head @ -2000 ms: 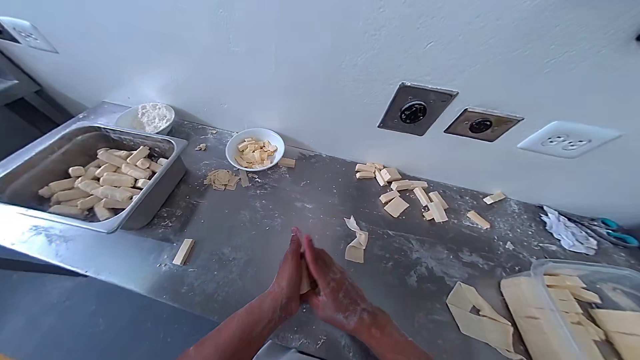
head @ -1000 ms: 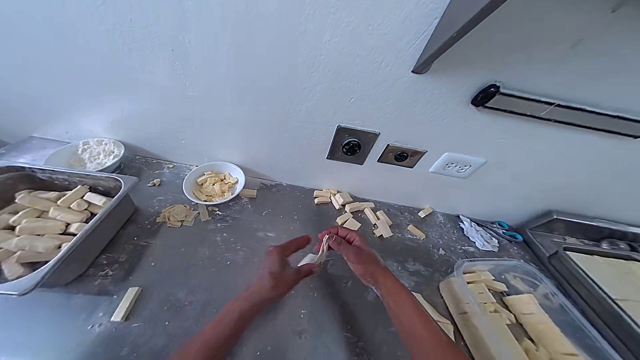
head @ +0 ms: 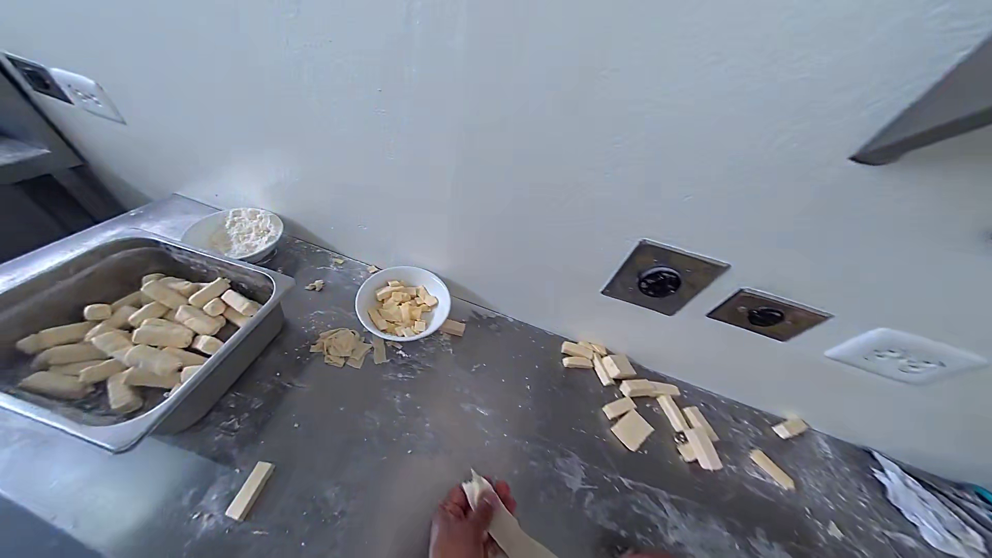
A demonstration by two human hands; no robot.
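Note:
My left hand (head: 459, 523) is at the bottom centre, its fingers closed around a pale dough strip (head: 513, 535) whose torn tip sticks up and whose other end runs out of the bottom edge. Only a sliver of my right hand (head: 647, 554) shows at the bottom edge; what it holds is hidden. A lone cheese or dough stick (head: 250, 490) lies to the left on the floured metal counter (head: 349, 449). Several cut sticks (head: 637, 387) lie scattered near the wall. Rolled dough pieces (head: 163, 333) partly fill a deep steel pan (head: 225, 364).
A white bowl (head: 439, 291) holds small cut pieces, with flat dough scraps (head: 339, 346) beside it. A bowl of flour (head: 249, 232) stands behind the steel pan. At the right are a crumpled white cloth (head: 926, 508), wall outlets (head: 905, 356) and a shelf corner (head: 930, 124).
A second ago both hands held thin dough between their fingertips; now my left hand is closed around a strip and my right hand is mostly out of view. The view has swung left.

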